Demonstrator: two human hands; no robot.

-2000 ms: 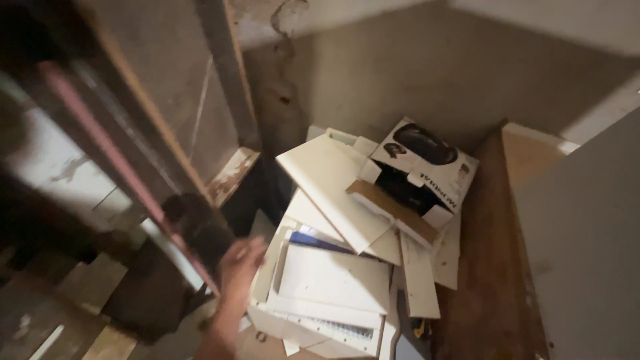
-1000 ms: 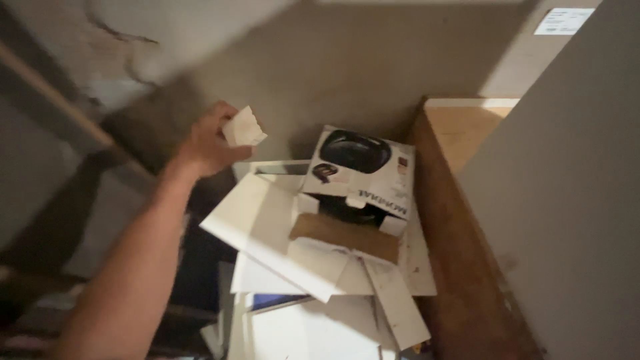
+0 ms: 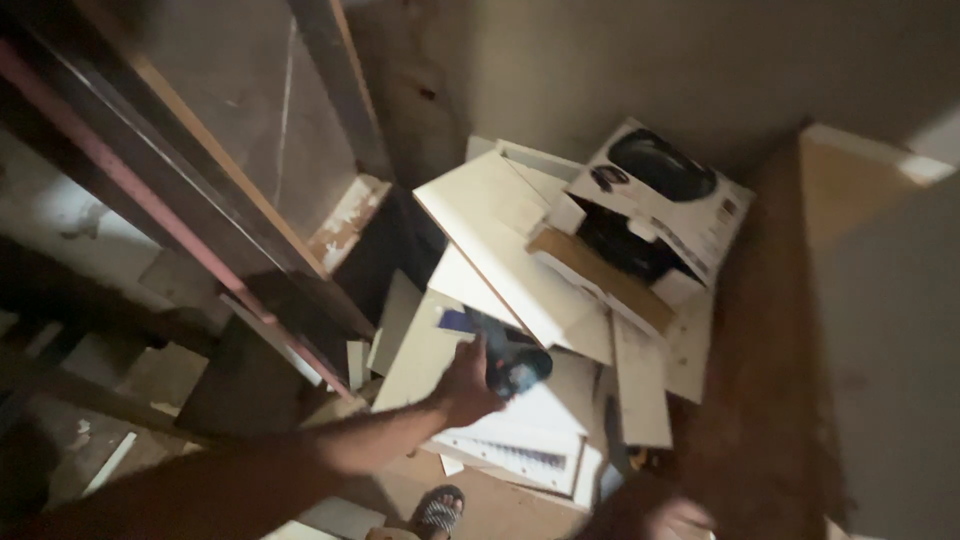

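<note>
My left hand [image 3: 471, 386] is closed around a dark, blurred object [image 3: 519, 364], perhaps a tool, over the pile of white panels. Beneath it lies a white panel with a slotted strip [image 3: 517, 454]. A larger white board [image 3: 487, 232] slants across the pile, and on its right side rests an open cardboard box [image 3: 667, 195] with a printed picture, its brown flap folded out. My right hand [image 3: 679, 517] shows blurred at the bottom edge, right of the panels; whether it holds anything cannot be made out.
Wooden posts and a pink bar [image 3: 142, 191] run diagonally at the left. A brown wooden panel [image 3: 765, 322] stands right of the pile, beside a grey surface [image 3: 892, 360]. Scraps [image 3: 169, 375] lie at the lower left. A sandalled foot [image 3: 440, 510] shows below.
One second ago my left hand held a small pale piece near the wall; now it holds a dark object over the panels. My right hand has come into view. The view has shifted.
</note>
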